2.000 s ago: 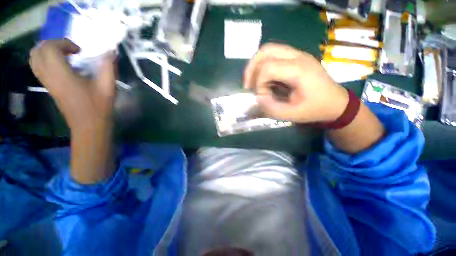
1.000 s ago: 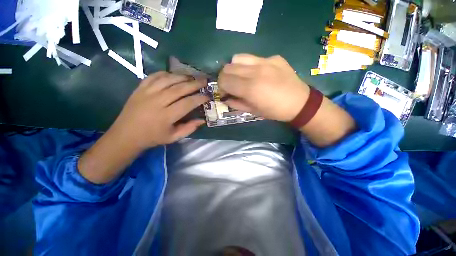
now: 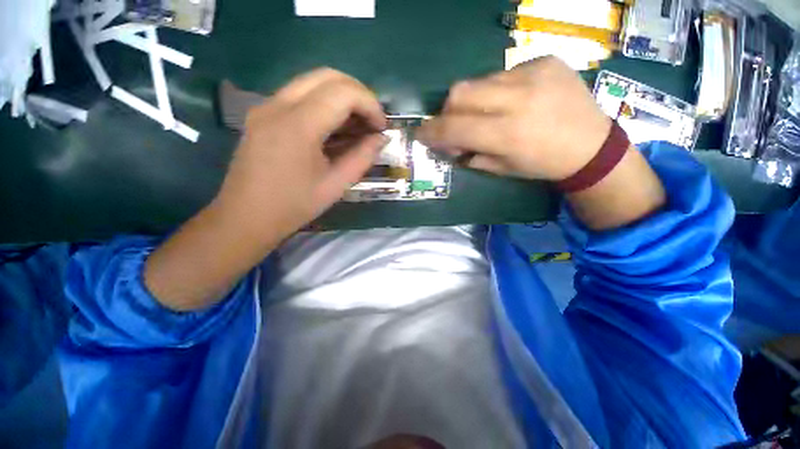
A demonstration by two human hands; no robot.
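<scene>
A phone frame [image 3: 430, 186] lies on the dark green mat in front of me, with a small green patch at its right end. A thin orange-brown flex cable [image 3: 401, 174] shows across its middle. My left hand [image 3: 303, 145] is over the frame's left part, with thumb and index fingertips nearly together; whether they hold something small cannot be told. My right hand [image 3: 517, 123] is at the frame's upper right, fingers bent and fingertips at its edge; what is under them is hidden. A grey-brown pad [image 3: 239, 105] sticks out behind my left hand.
Peeled white strips [image 3: 140, 98] lie at the left. A white notepad [image 3: 335, 8] is at the far edge. Flex cables on backing strips [image 3: 566, 39] lie right of centre. Other phone frames [image 3: 653, 116] and crinkled clear plastic [image 3: 779, 145] lie at the right.
The frame's green patch now shows at its right end. My left hand has moved right across the frame and its fingers are now pinched; my right hand has shifted right. The view has shifted too.
</scene>
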